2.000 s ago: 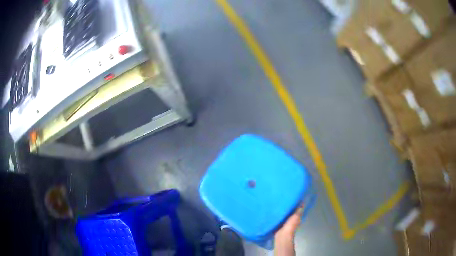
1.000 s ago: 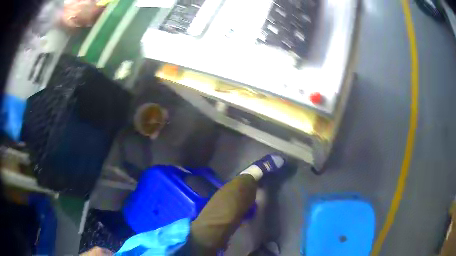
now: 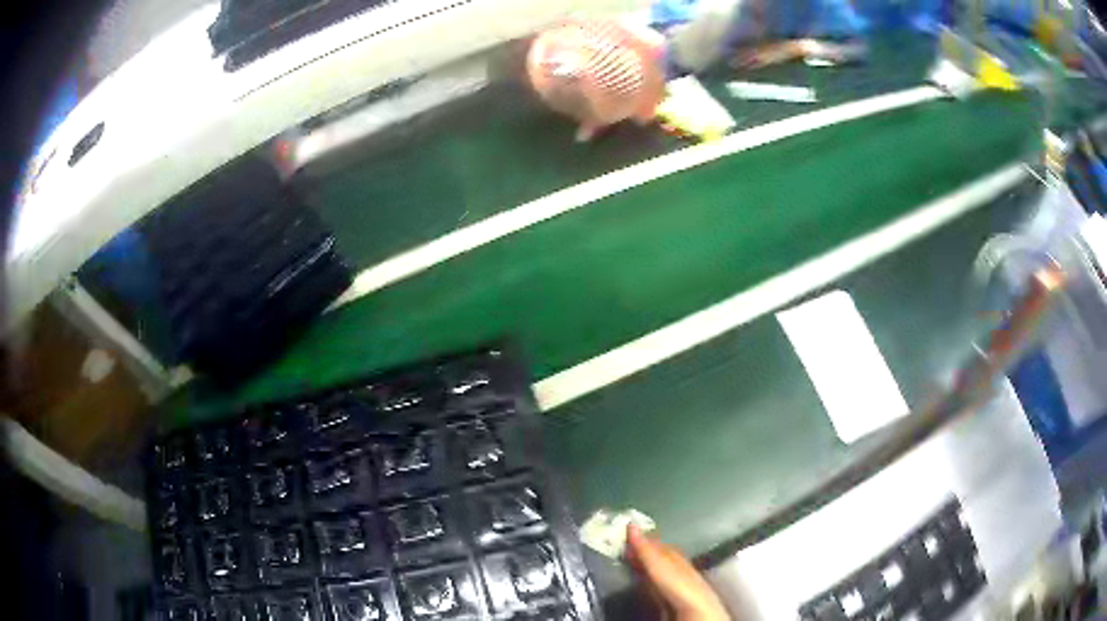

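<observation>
A black blister tray (image 3: 364, 510) with a grid of square pockets fills the lower left; dark shiny pieces seem to sit in its pockets. My right hand (image 3: 674, 580) enters from the bottom edge, right of the tray, blurred and cut off. Its fingertip is at a small pale crumpled thing (image 3: 617, 531) near the tray's right edge; I cannot tell whether it is gripped. My left hand is not in view.
The green belt (image 3: 680, 249) with white stripes runs across, bearing a white paper sheet (image 3: 844, 364). A black tray stack (image 3: 237, 273) stands behind left. A pink-orange fan (image 3: 595, 73) is at the back. A white machine (image 3: 777, 558) with a black fixture (image 3: 910, 570) is lower right.
The view has swung from the floor and stools to the belt. The light blue stool, held at its edge by a hand earlier, is out of view. The black tray now shows in front.
</observation>
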